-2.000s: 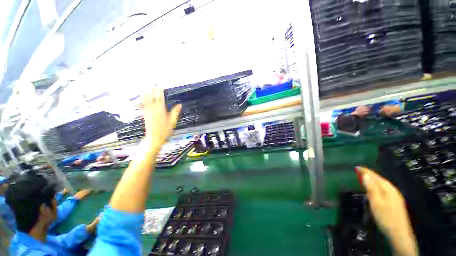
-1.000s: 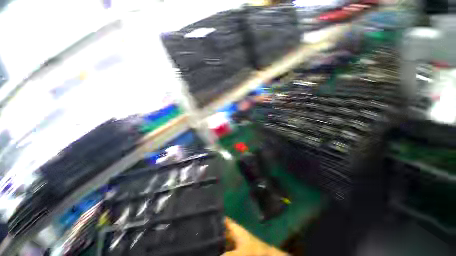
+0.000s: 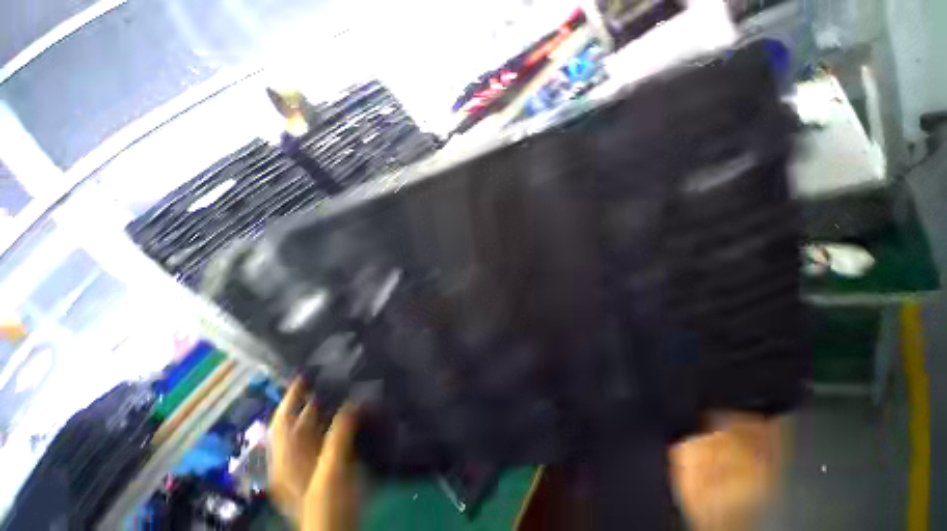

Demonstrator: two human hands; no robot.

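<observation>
A large black blister tray [image 3: 498, 270], blurred by motion, is raised in front of me and fills the middle of the view. My left hand [image 3: 312, 456] grips its lower left edge, with the fingers against it. My right hand [image 3: 727, 467] is at its lower right edge and holds it; its fingertips are hidden or blurred. Pale shiny patches show at the tray's left end. The press fixture is not visible.
The green mat [image 3: 415, 508] shows below the tray. Stacked black trays [image 3: 260, 187] sit on the overhead shelf at upper left. A green-topped bench [image 3: 883, 254] with a pale object stands at right, beside a yellow floor line [image 3: 916, 415].
The view has swung right. Both my hands are now on a raised black tray, which covers the bench area where the fixture and tray stack showed earlier.
</observation>
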